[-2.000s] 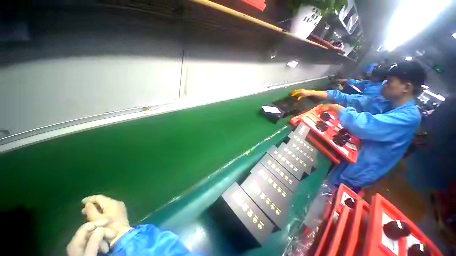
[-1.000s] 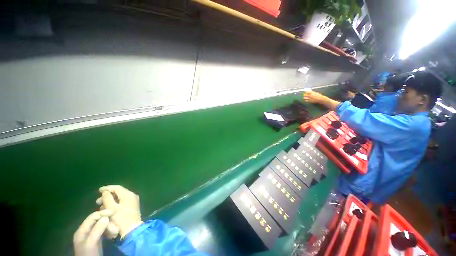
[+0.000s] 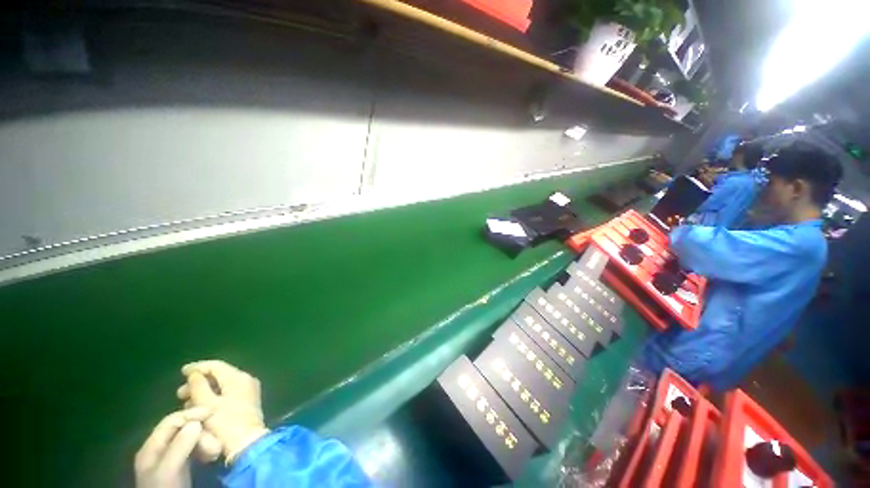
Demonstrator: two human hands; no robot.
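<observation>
My left hand (image 3: pixel 172 446), in a cream glove, is at the lower left, partly cut off by the bottom edge. Its fingertips touch my right hand (image 3: pixel 227 410), also gloved, below a blue sleeve. The right hand's fingers are loosely curled with a gap between them. No object shows in either hand. Dark grey boxes with gold characters (image 3: pixel 488 412) lean in a row along the near bench edge, right of my hands. Farther up the green belt (image 3: pixel 286 286), black boxes (image 3: pixel 544 221) lie with white slips (image 3: pixel 506 228) on them.
Red trays with dark round parts (image 3: pixel 649 262) sit by a neighbour in blue (image 3: pixel 754 272). More red trays (image 3: pixel 692 443) and crumpled clear film (image 3: pixel 596 453) are at lower right. A grey-white panel (image 3: pixel 238 157) stands behind the belt. An overhead shelf (image 3: pixel 496 43) holds a potted plant.
The neighbour's arm has drawn back from the belt to the red tray. The black boxes have moved slightly left, and another white slip shows. My hands stay together, slightly shifted.
</observation>
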